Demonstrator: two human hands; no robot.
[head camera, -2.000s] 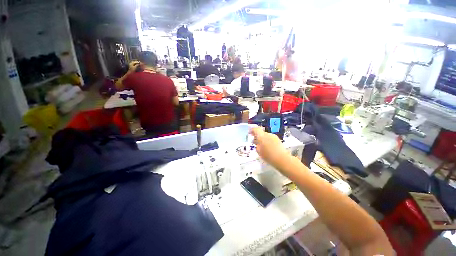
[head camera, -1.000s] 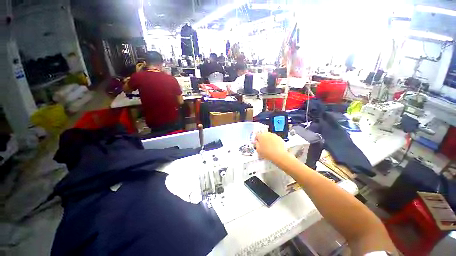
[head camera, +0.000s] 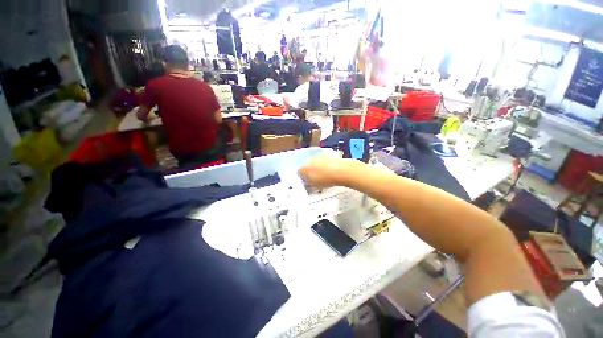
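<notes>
My right hand (head camera: 320, 173) reaches over the top of the white sewing machine (head camera: 330, 198), its fingers down near the left end of the head. The fingertips are too blurred to tell what they touch. The needle and presser area (head camera: 266, 241) is below and left of the hand. A large dark navy cloth (head camera: 165, 284) lies over the left part of the table and hangs toward me. My left hand is not in view.
A black phone (head camera: 334, 237) lies on the white table (head camera: 317, 290) below the machine head. A brown wooden rod (head camera: 249, 168) stands behind the needle area. A person in a dark red shirt (head camera: 182, 113) is ahead. An open box (head camera: 559, 255) is at the right.
The view has shifted. My right hand has moved left along the machine top toward the needle end, and more of the forearm and a white sleeve show.
</notes>
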